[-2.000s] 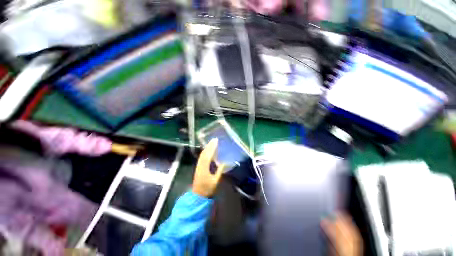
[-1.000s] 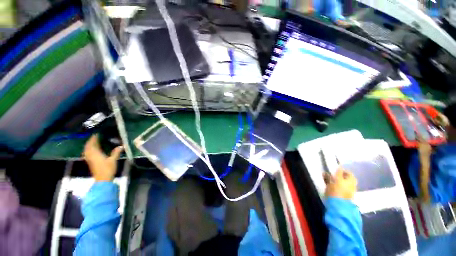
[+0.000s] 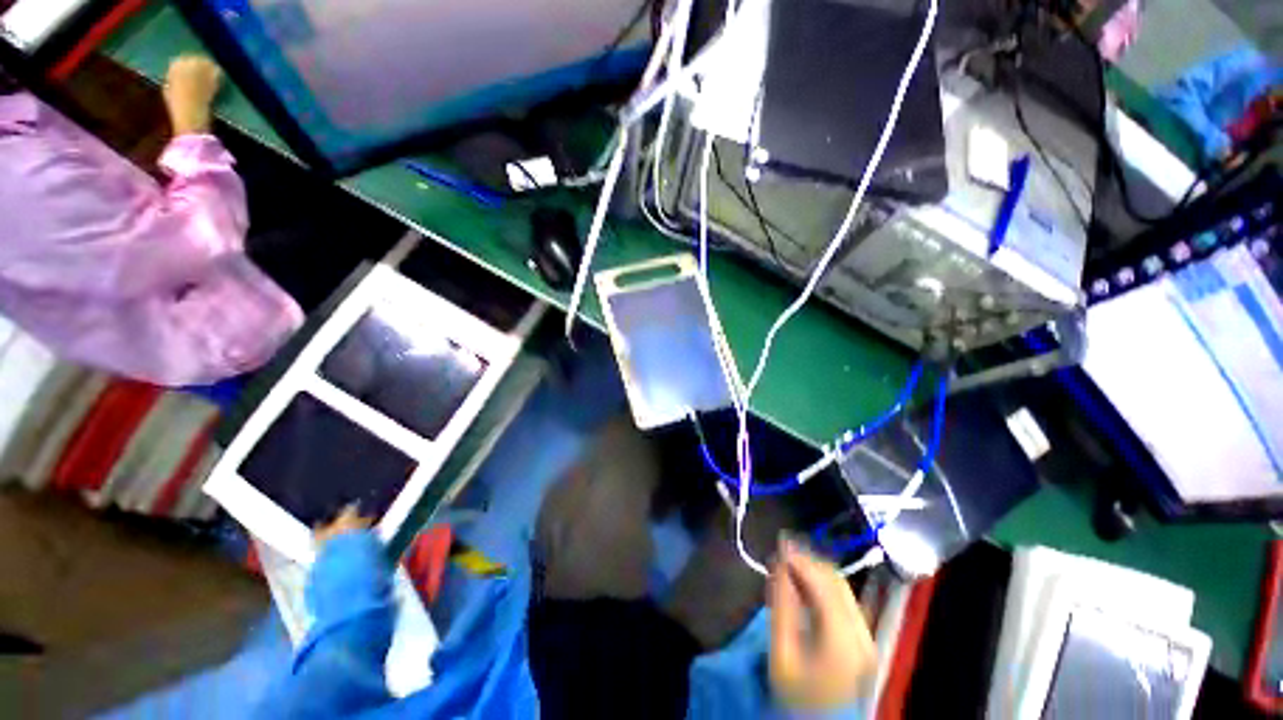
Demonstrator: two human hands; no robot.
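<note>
A white foam tray [image 3: 369, 421] at the left holds two dark glossy tablets [image 3: 328, 464] in its pockets. My left hand [image 3: 342, 525] is at the tray's near edge, by the lower tablet; its grip is unclear. My right hand [image 3: 819, 626] is at the bottom centre, blurred, with its fingers at a white cable [image 3: 750, 542]; whether it holds the cable is unclear. The cable runs past the hand to a dark tablet in shiny film [image 3: 971, 471]. A blue-grey plate with a pale rim [image 3: 667, 345] lies at the bench edge with a blue cable [image 3: 788, 485].
A grey tester box [image 3: 901, 260] with a dark slab [image 3: 853, 96] on top stands behind. Monitors stand left [image 3: 464, 71] and right [image 3: 1196, 373]. A mouse [image 3: 554, 245] lies near the left monitor. More trays [image 3: 1112, 619] are at lower right. A person in a pink sleeve [image 3: 134, 232] is at left.
The view has swung left. My left hand has moved down to the left tray's near edge. My right hand has left the right-hand tray and is now by the white cable.
</note>
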